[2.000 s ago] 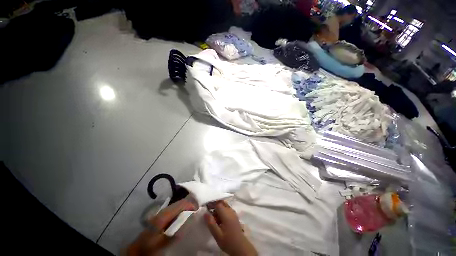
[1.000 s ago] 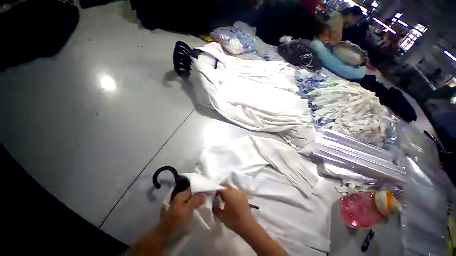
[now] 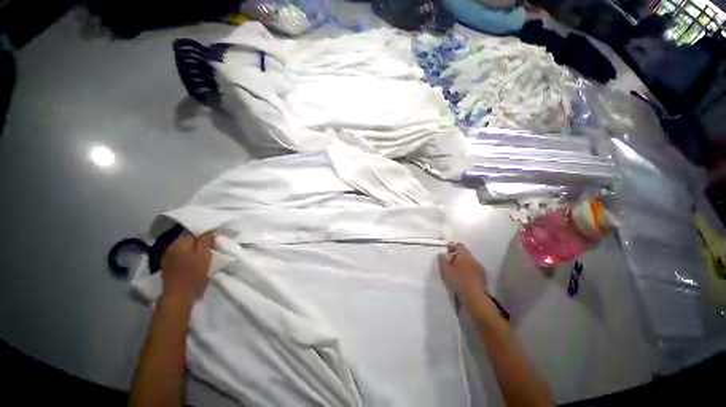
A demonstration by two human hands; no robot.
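A white shirt (image 3: 374, 294) lies spread on the pale glossy table, its collar end at the left around a black hanger (image 3: 127, 256). The front placket runs across its middle from left to right. My left hand (image 3: 186, 261) grips the cloth at the collar beside the hanger. My right hand (image 3: 463, 274) pinches the far end of the placket at the hem. A slim dark tool (image 3: 499, 306) sticks out beside my right hand; its other end is hidden. One sleeve lies loosely over the near side of the shirt.
Beyond lies a heap of white shirts (image 3: 350, 99) with black hooks (image 3: 196, 71). A pile of narrow strips (image 3: 509, 79) and folded shiny bags (image 3: 541, 157) lie at the far right. A pink-red bottle (image 3: 552, 238), a small dark tool (image 3: 575, 280) and plastic sheets (image 3: 657, 254) are at the right.
My hands have moved apart: the left stays by the hanger, the right has gone to the hem. The shirt is drawn out straighter. The view has shifted, and the hanger now appears further left.
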